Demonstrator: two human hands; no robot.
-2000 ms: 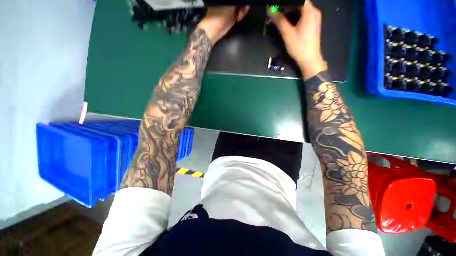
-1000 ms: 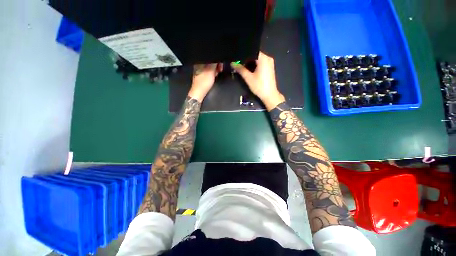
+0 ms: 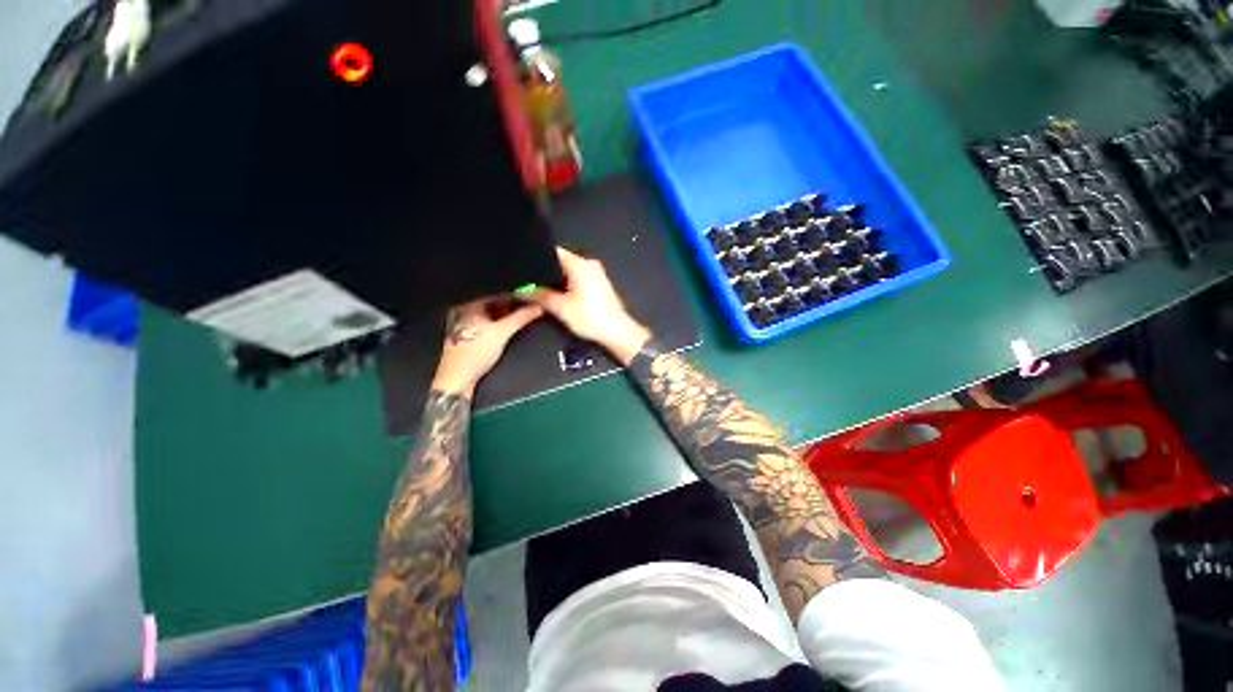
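The big black machine [image 3: 298,162] overhangs the black mat [image 3: 622,257]. My left hand [image 3: 481,338] is at the machine's lower edge, fingers partly hidden under it. My right hand [image 3: 584,300] is beside it, fingertips close to the left fingers at a green light [image 3: 525,291]. Whether either hand holds a module cannot be told. A small module [image 3: 576,360] lies on the mat below my right hand. The blue bin [image 3: 778,169] at right holds rows of black modules [image 3: 801,261] at its near end.
An amber bottle [image 3: 552,122] stands right of the machine. Dark parts [image 3: 304,360] lie under its white label. Grids of black modules [image 3: 1061,203] lie at the right. Red stools [image 3: 1021,493] are below the bench; blue bins [image 3: 325,656] are at lower left.
The view has swung right and the machine now shows more of its top and side. My hands have come closer together beneath the machine's edge. The module on the mat stays.
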